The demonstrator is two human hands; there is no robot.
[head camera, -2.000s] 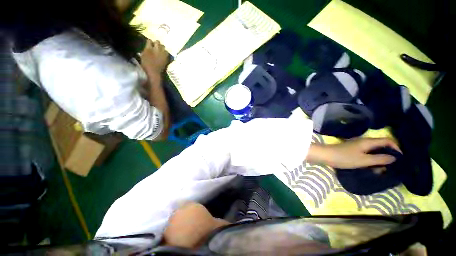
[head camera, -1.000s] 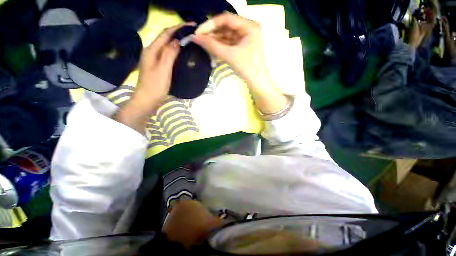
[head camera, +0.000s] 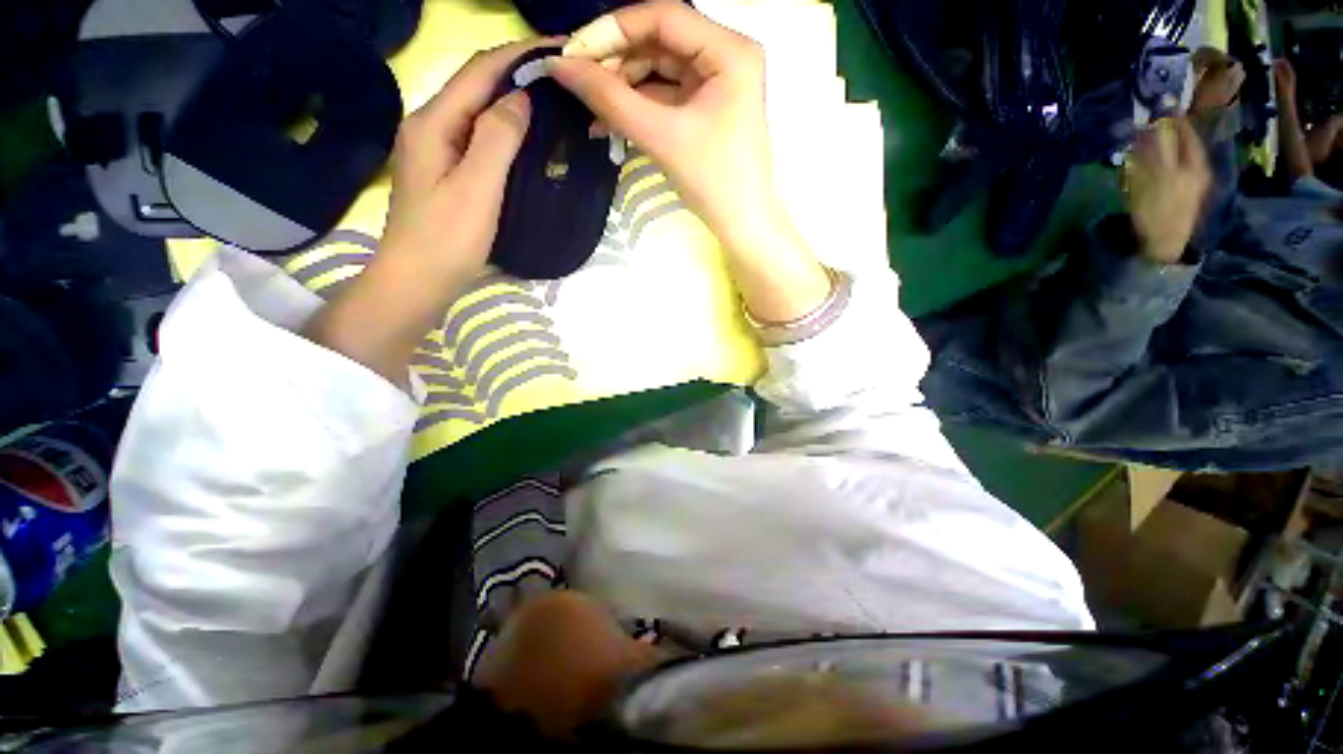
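Note:
My left hand grips a dark oval piece by its left side and top, the thumb on its face. The piece is tilted above the yellow backing sheet, which bears rows of grey arcs. My right hand pinches a small pale strip at the top edge of the oval, thumb and forefinger together. How much of the strip touches the oval is hidden by the fingers. Dark ovals with pale crescents lie at the upper left.
A blue can stands at the left edge. Dark glossy pieces lie on the green table at the upper right. At right another person's hand and denim sleeve show. A cardboard box is at lower right.
Since two seconds ago the view has swung right and my right hand has come in. Over the last second the pale strip has shifted slightly up and left with the oval and hands.

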